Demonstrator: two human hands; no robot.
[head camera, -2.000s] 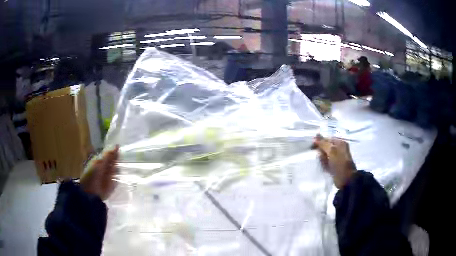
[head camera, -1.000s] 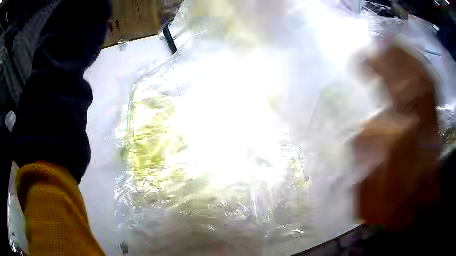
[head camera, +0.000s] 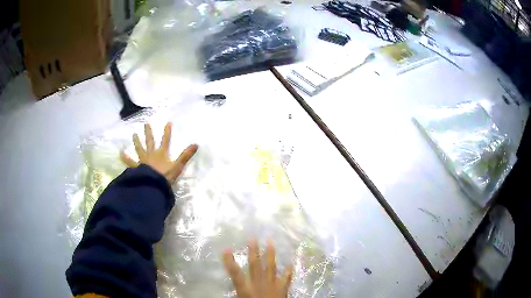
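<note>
A clear plastic packing bag (head camera: 204, 209) with faint yellow-green print lies flat and wrinkled on the white tabletop, over other clear film. My left hand (head camera: 158, 156) lies on its upper part, fingers spread, holding nothing. My right hand (head camera: 259, 276) is at the bottom edge of the picture, partly cut off and slightly blurred, with fingers apart over the lower part of the bag. Whether it presses on the film I cannot tell.
A carton (head camera: 67, 43) stands far left beside a black tool-like piece (head camera: 123, 96). A dark plastic-wrapped pack (head camera: 250, 43), white papers (head camera: 326, 70) and black straps (head camera: 367, 18) lie at the back. More clear bags (head camera: 466, 142) lie right, beyond a dark seam (head camera: 355, 166).
The bag, earlier held up between both hands, now lies on the table. My left hand has come down onto it. My right hand has moved from the right to the bottom centre.
</note>
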